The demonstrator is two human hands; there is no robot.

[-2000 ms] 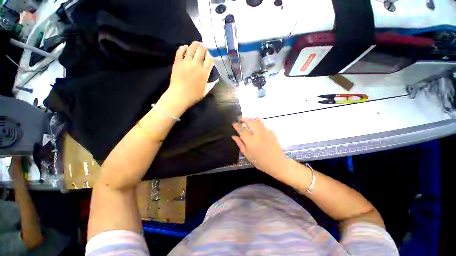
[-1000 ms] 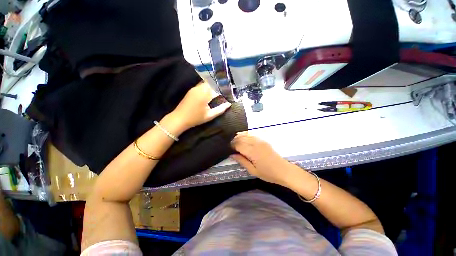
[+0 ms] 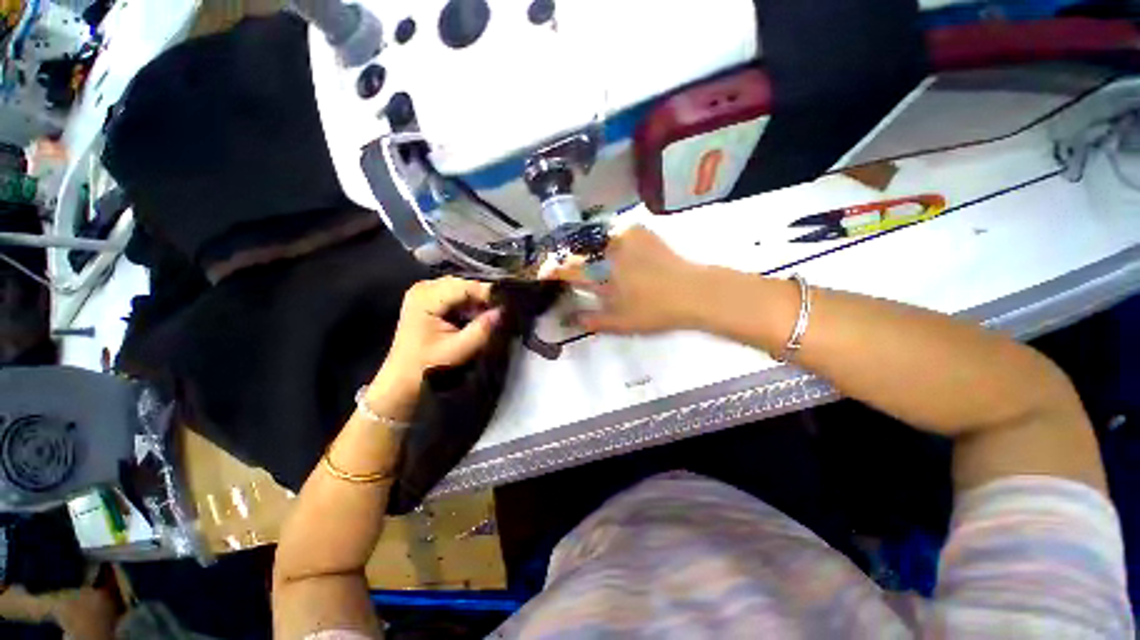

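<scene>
The large black garment piece (image 3: 313, 325) lies draped to the left of the needle area. My left hand (image 3: 438, 331) pinches its gathered edge between thumb and fingers, just left of the needle area. My right hand (image 3: 631, 285) is at the presser foot area (image 3: 569, 240), with its fingertips at the dark cloth edge; whether they grip it is hard to tell. The shiny take-up lever guard (image 3: 431, 206) of the white machine head (image 3: 525, 75) stands above the hands. The needle itself is hidden.
Thread snips (image 3: 869, 219) and a small brown scrap (image 3: 865, 174) lie right of my right hand. A dark red case (image 3: 706, 144) is strapped to the machine by a black band (image 3: 831, 88). Cardboard (image 3: 438, 544) is below the table edge. Another person's arm (image 3: 75, 610) shows at lower left.
My right hand has moved up to the presser foot area. My left hand has shifted left and now pinches the edge. The cloth, flat before, is bunched up and drawn left. The view has tilted.
</scene>
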